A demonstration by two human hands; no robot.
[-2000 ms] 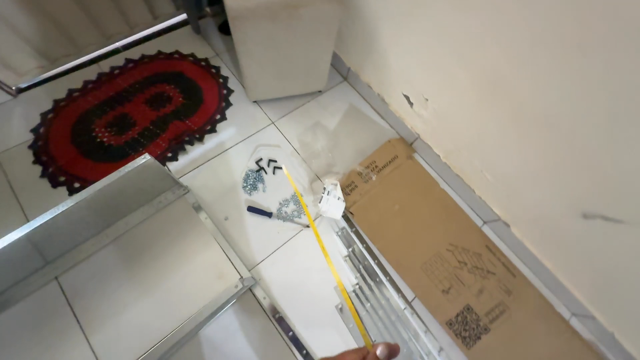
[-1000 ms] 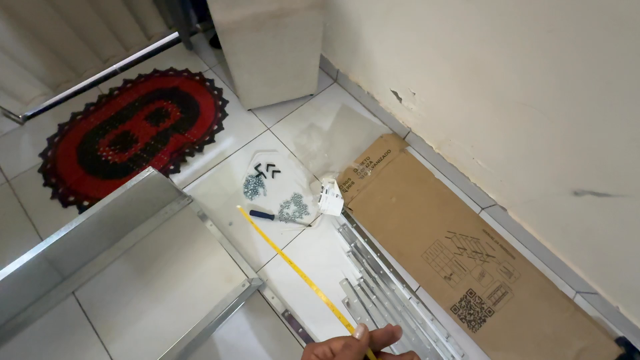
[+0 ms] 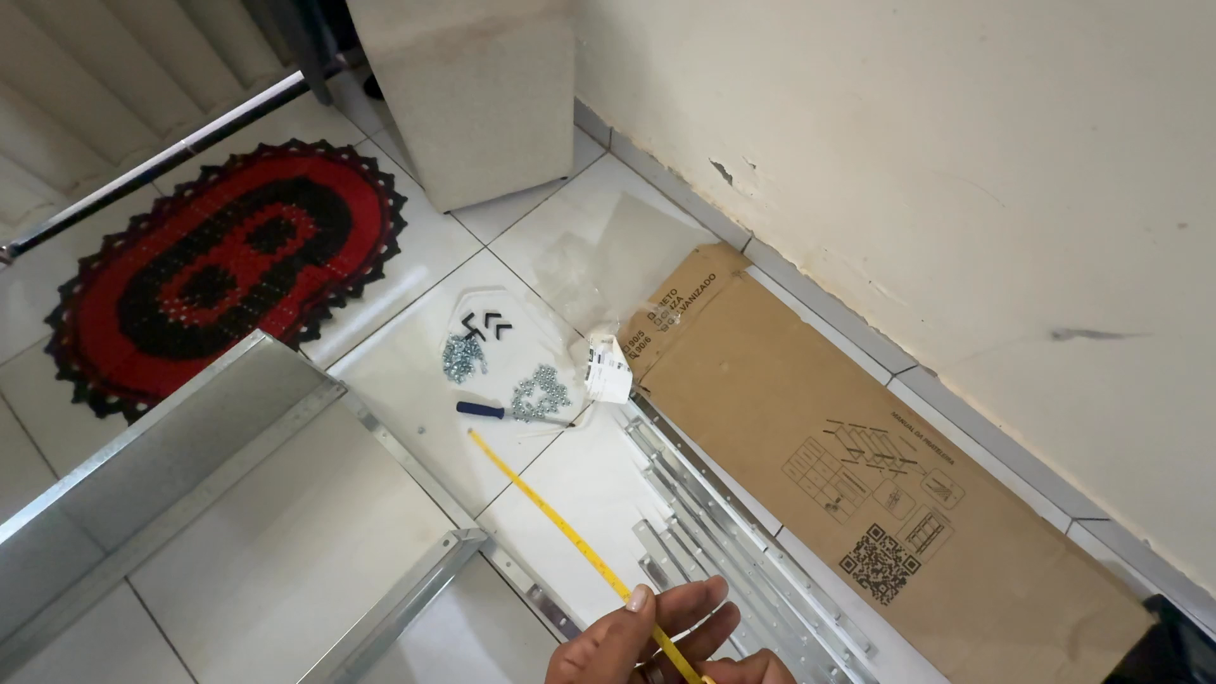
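Note:
My left hand (image 3: 646, 627) is at the bottom centre, thumb and fingers around the yellow blade of a tape measure (image 3: 560, 522). The blade runs up and left over the floor tiles, its free end near a blue-handled screwdriver (image 3: 480, 409). Only part of my right hand (image 3: 750, 669) shows at the bottom edge, close beside the blade; its grip is mostly cut off. Above the screwdriver, on clear plastic, lie black angled pieces (image 3: 497, 326), a pile of small metal fasteners (image 3: 464, 358) and a second pile (image 3: 541, 392). A galvanized metal frame (image 3: 408, 456) fills the lower left.
Perforated metal strips (image 3: 750, 541) lie right of the blade. Beyond them, a flattened cardboard package (image 3: 750, 380) with printed diagrams lies along the wall (image 3: 902, 190). A crumpled white label (image 3: 608, 369), a red and black crocheted rug (image 3: 228, 275) and a pale upright panel (image 3: 475, 104) are farther back.
More of my left hand has come into view at the bottom, with part of my right hand beside it. The blade's free end has moved down and left, away from the black pieces.

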